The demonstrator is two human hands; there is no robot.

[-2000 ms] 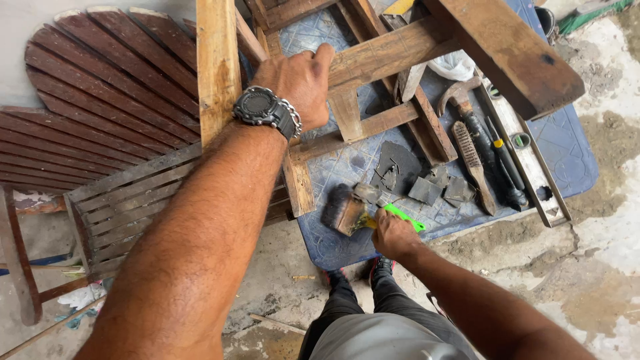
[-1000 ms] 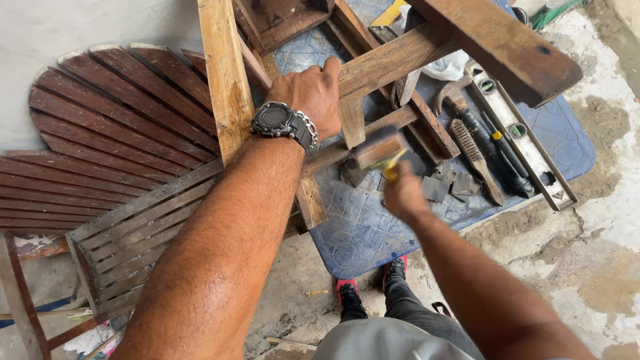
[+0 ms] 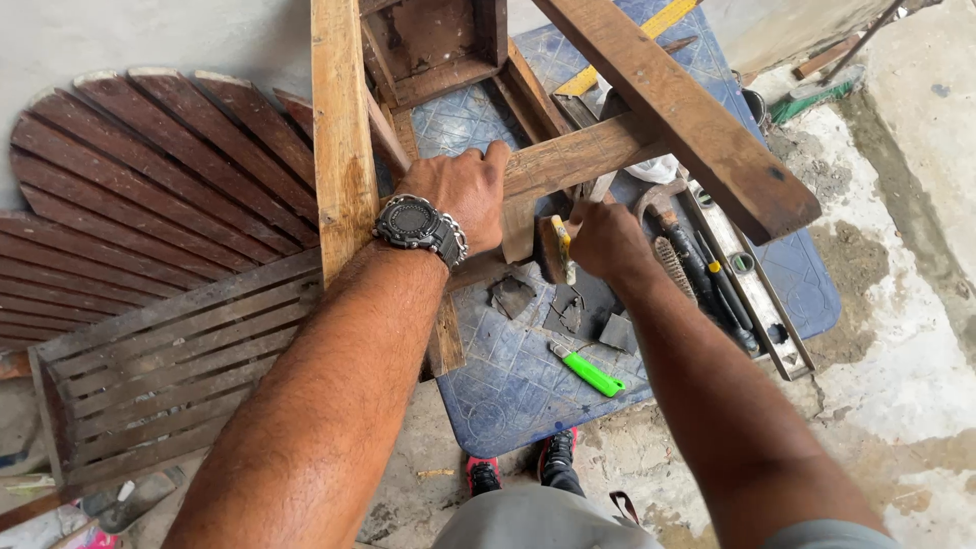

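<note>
My left hand (image 3: 457,194), with a black watch and a chain bracelet at its wrist, is closed around a crossbar (image 3: 579,156) of a wooden furniture frame. The frame lies on a blue plastic table (image 3: 503,404). My right hand (image 3: 610,236) grips a paintbrush (image 3: 560,250) with a yellow-edged handle, its dark bristles pointing left beside a short wooden block (image 3: 518,230). Pieces of dark sandpaper (image 3: 618,333) lie below the brush. A green utility knife (image 3: 587,368) rests nearer the table's front edge.
On the table's right are a claw hammer (image 3: 675,217), a wire brush (image 3: 674,267) and a spirit level (image 3: 751,282). A thick wooden leg (image 3: 686,122) juts over them. At left stands a slatted wooden chair (image 3: 175,328). A yellow ruler (image 3: 663,19) lies at the back.
My right hand has moved up and away from the green knife, toward the crossbar, with the brush. The knife now lies free on the table. My left hand has stayed on the frame.
</note>
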